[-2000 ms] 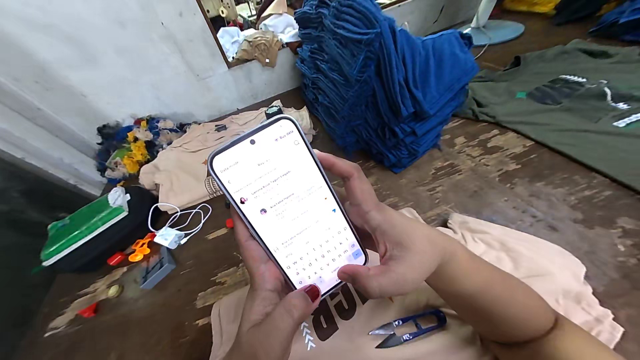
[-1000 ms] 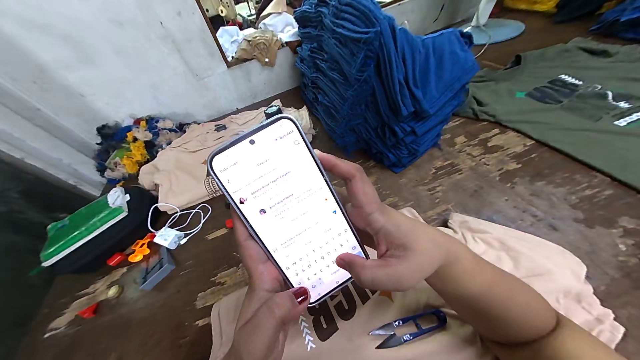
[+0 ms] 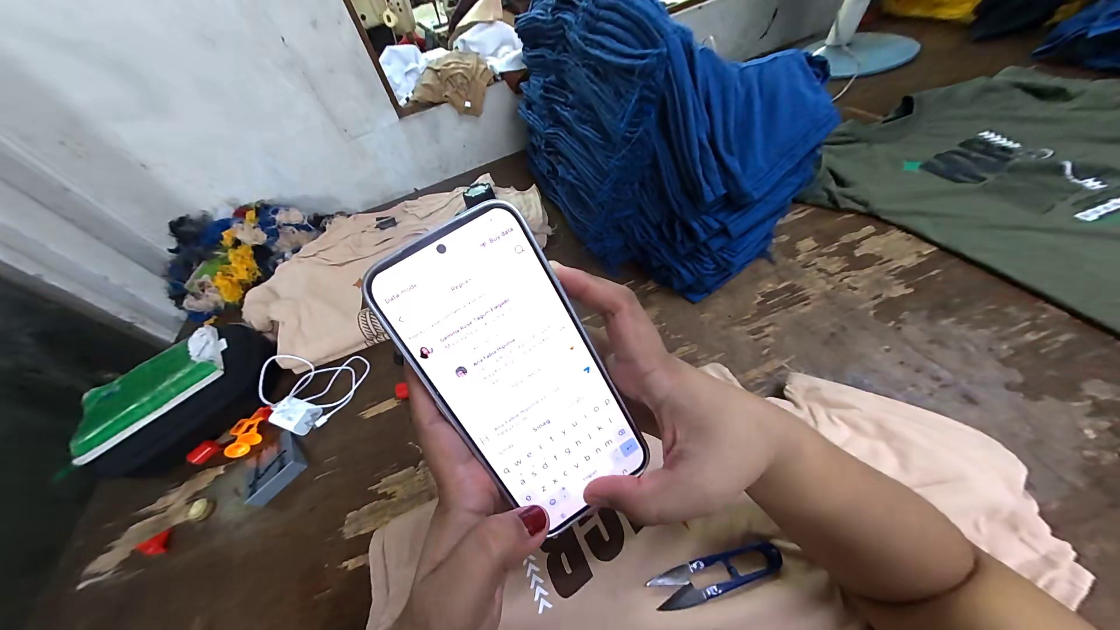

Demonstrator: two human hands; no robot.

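Note:
A smartphone (image 3: 499, 367) with a lit screen, an on-screen keyboard at its lower end, is held tilted between both hands. My left hand (image 3: 464, 525) grips its left edge and lower corner, the red-nailed thumb at the bottom of the screen. My right hand (image 3: 674, 411) wraps the right edge, its thumb over the lower right of the keyboard. Under the hands lies a beige printed T-shirt (image 3: 612, 604). Blue-handled thread snips (image 3: 722, 573) rest on that shirt, below my right hand.
Behind stands a tall stack of blue garments (image 3: 647, 140). A dark green shirt (image 3: 980, 192) lies at the right, a second beige shirt (image 3: 306, 280) beyond the phone. Thread scraps (image 3: 236, 254), a green book (image 3: 144, 394), a white charger with cable (image 3: 296, 415) and a grey block (image 3: 276, 468) are at the left.
My left thumb has shifted slightly at the bottom of the screen, and my right thumb has moved a little over the keyboard. Both hands still hold the smartphone.

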